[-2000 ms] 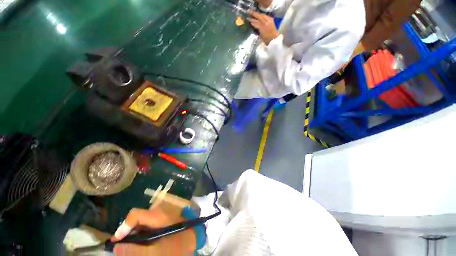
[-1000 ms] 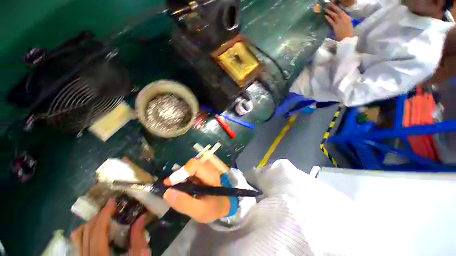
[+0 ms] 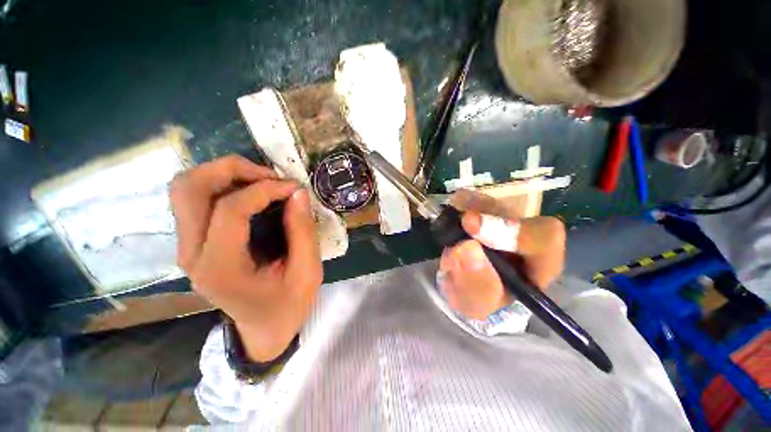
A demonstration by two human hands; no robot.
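Observation:
A round PCB assembly (image 3: pixel 343 180) with a dark face and reddish-purple rim lies in the brown holding fixture (image 3: pixel 317 114), between two whitish padded strips. My right hand (image 3: pixel 503 253) holds the black soldering iron (image 3: pixel 541 305) like a pen. Its silver barrel points up-left, with the tip at the disc's upper right edge; whether it touches is unclear. My left hand (image 3: pixel 254 249) is left of the disc, thumb and forefinger pinched near its left edge. I cannot make out whether a thin wire is between them.
A white work board (image 3: pixel 110 215) with taped edges lies left. Small white and yellow parts (image 3: pixel 17 128) lie far left. Tweezers (image 3: pixel 448 114) lie right of the fixture, beside a taped wooden piece (image 3: pixel 517 202). A cream pot (image 3: pixel 516 51), red pen (image 3: pixel 616 156) and blue pen (image 3: pixel 638 160) are upper right.
The view has swung left and down onto the fixture. My left hand has moved off the fixture and disc to a pinch at the disc's left. The iron now points at the disc.

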